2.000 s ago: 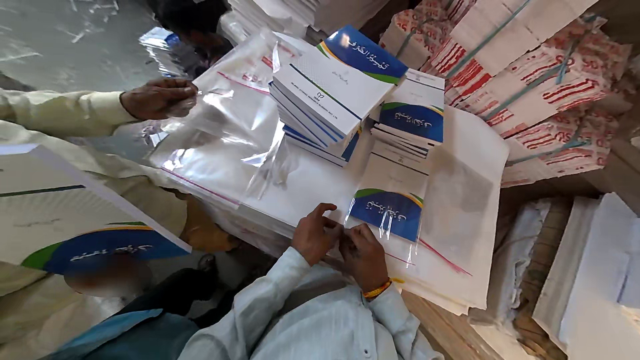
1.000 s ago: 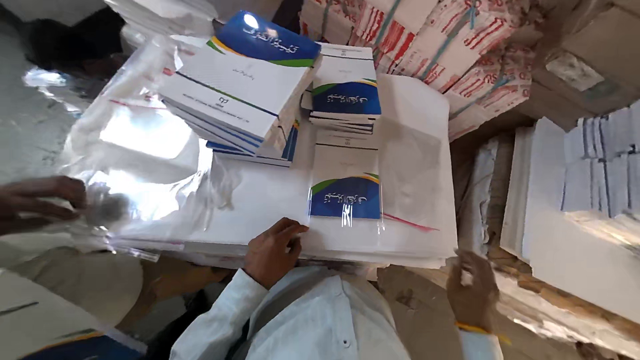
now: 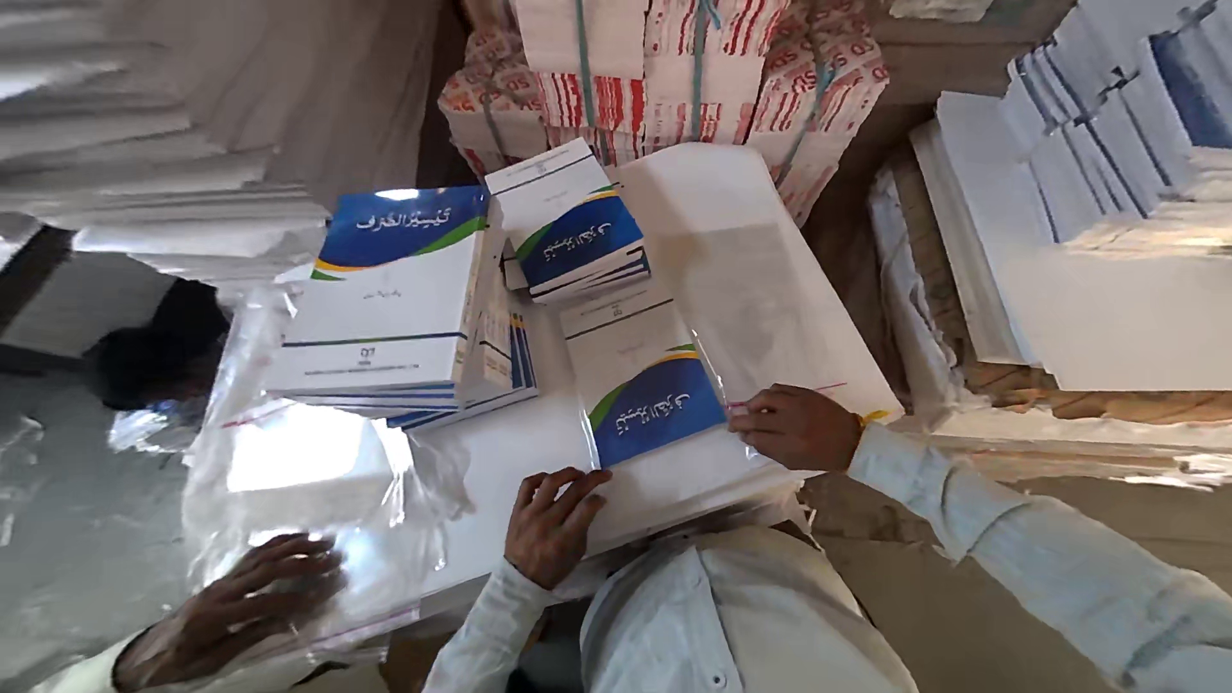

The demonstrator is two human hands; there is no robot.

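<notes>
A booklet in a clear plastic sleeve [image 3: 640,385], its cover white and blue, lies on white sheets in front of me. My left hand [image 3: 556,525] rests with bent fingers at the sleeve's near left corner. At its near right edge is my right hand [image 3: 797,426], fingertips on the plastic; whether they pinch it I cannot tell. Just beyond stands a short stack of the same booklets [image 3: 577,226]. A taller stack of booklets [image 3: 385,298] is at the left. Clear plastic sleeves [image 3: 308,481] lie left of that, under a co-worker's hand [image 3: 255,597].
Strapped bundles of red-and-white printed paper [image 3: 698,77] stand behind the white sheets [image 3: 741,221]. Piles of paper [image 3: 1136,308] are at the right, next to wooden boards. More stacked paper [image 3: 192,183] fills the upper left. A person's dark head shows at the left.
My right hand has come back from the right to the sleeve's near right edge. My left hand stays near its left corner. The co-worker's hand is now over the loose plastic. The view has shifted.
</notes>
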